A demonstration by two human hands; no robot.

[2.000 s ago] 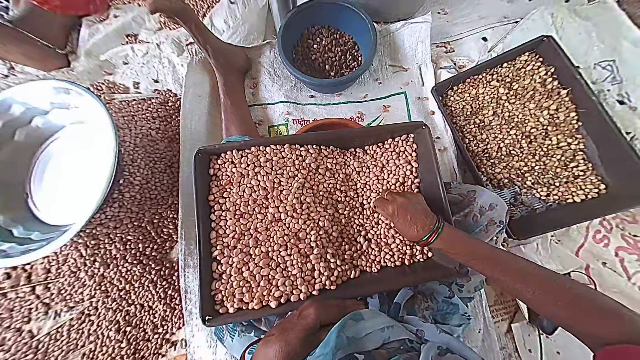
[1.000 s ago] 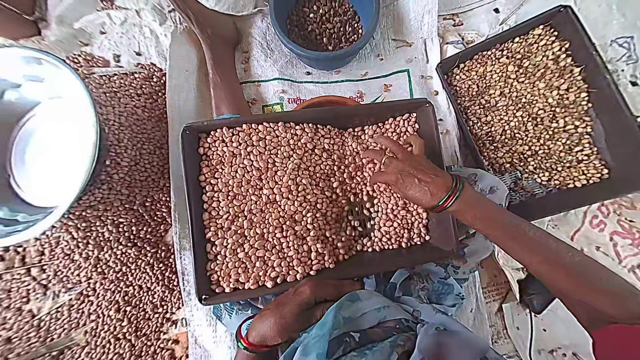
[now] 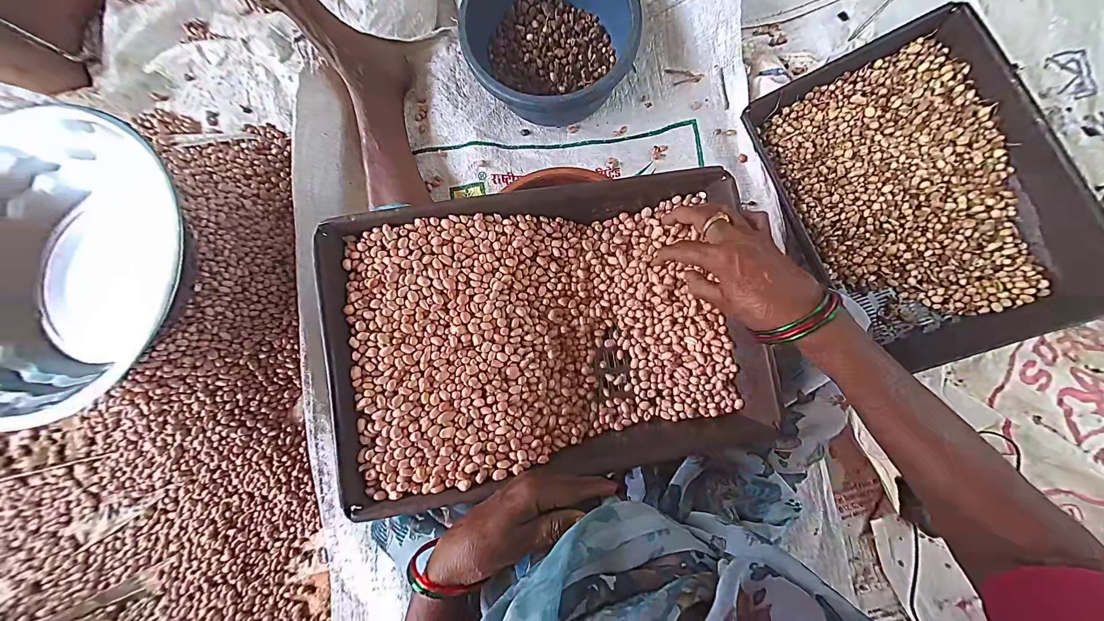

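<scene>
A dark rectangular tray [image 3: 332, 371] lies across my lap, filled with pinkish shelled peanuts [image 3: 466, 345]. A small gap among them, right of the middle, bares the tray's bottom. My right hand [image 3: 742, 267], with a ring and green and red bangles, rests with spread fingers on the peanuts near the tray's upper right corner. Under the tray's near edge is my left hand [image 3: 517, 526], a red and green bangle at its wrist; its fingers lie against the rim, partly hidden by the tray and cloth.
At right a second dark tray [image 3: 1048, 164] holds yellowish-brown peanuts. A blue bowl [image 3: 552, 108] of dark pieces stands beyond my tray, with an orange-brown rim [image 3: 556, 178] nearer. A shiny metal basin [image 3: 159, 259] sits at left on a heap of peanuts [image 3: 233, 483]. A bare leg [image 3: 384, 112] lies beyond the tray.
My right hand has moved outward and to the right over the peanuts, toward the upper right corner. The gap in the peanuts was not there two seconds ago. My left hand stays at the near edge.
</scene>
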